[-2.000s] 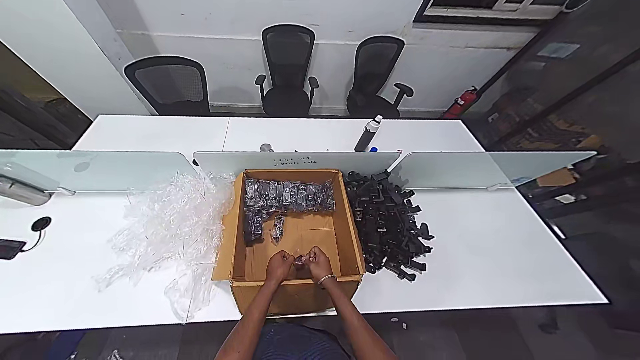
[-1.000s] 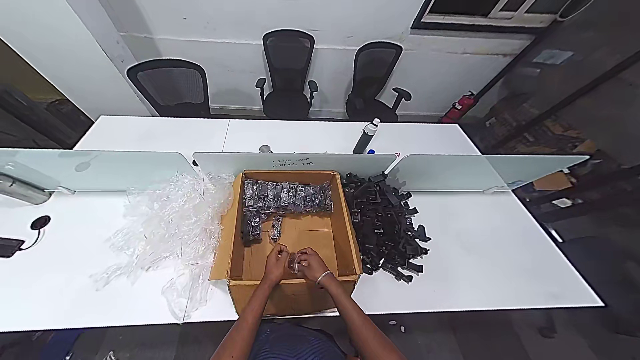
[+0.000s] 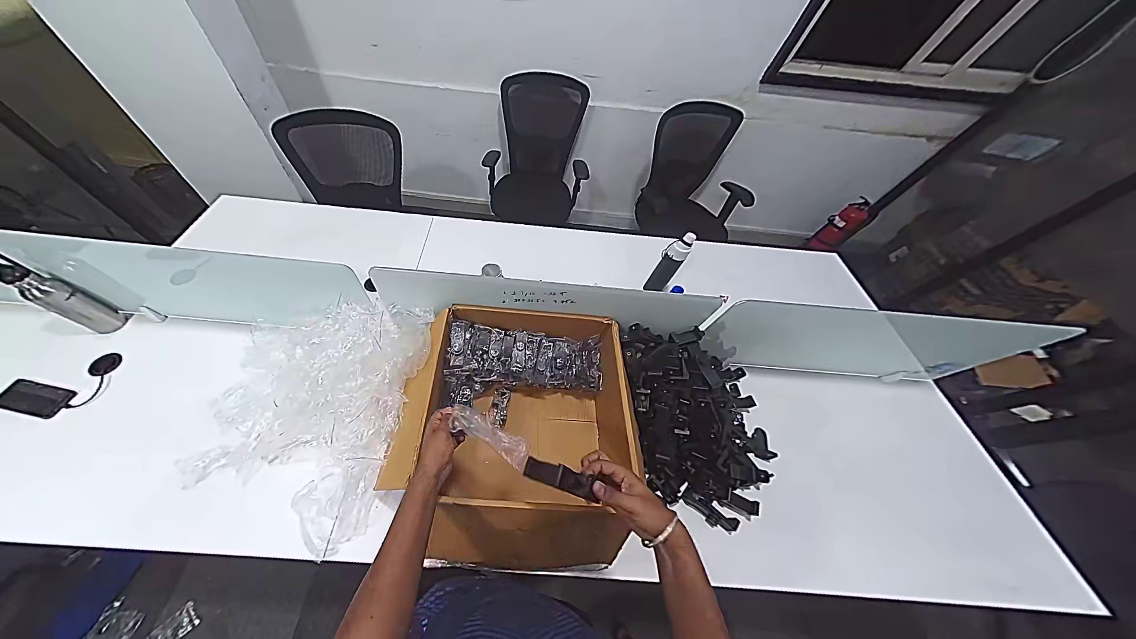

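My left hand (image 3: 439, 445) grips one end of a clear plastic bag (image 3: 490, 433) above the left side of an open cardboard box (image 3: 524, 537). Over the box's near right edge, my right hand (image 3: 626, 490) holds a black plastic part (image 3: 559, 477), whose far end touches or lies close to the bag's other end. Inside the box, rows of bagged black parts (image 3: 524, 355) fill the far end, with a single bagged part (image 3: 500, 406) lying in front of them. To the right of the box is a heap of bare black parts (image 3: 692, 417).
Left of the box lies a pile of empty clear bags (image 3: 319, 390). Glass partitions (image 3: 834, 342) stand behind the box. A metal bottle (image 3: 71, 297) and a small black device (image 3: 35, 398) are at the left; a dark bottle (image 3: 670, 262) stands beyond the partition.
My hands, close together over the box before, have moved apart. The bag is now stretched out from my left hand, and the bare black part shows in my right hand.
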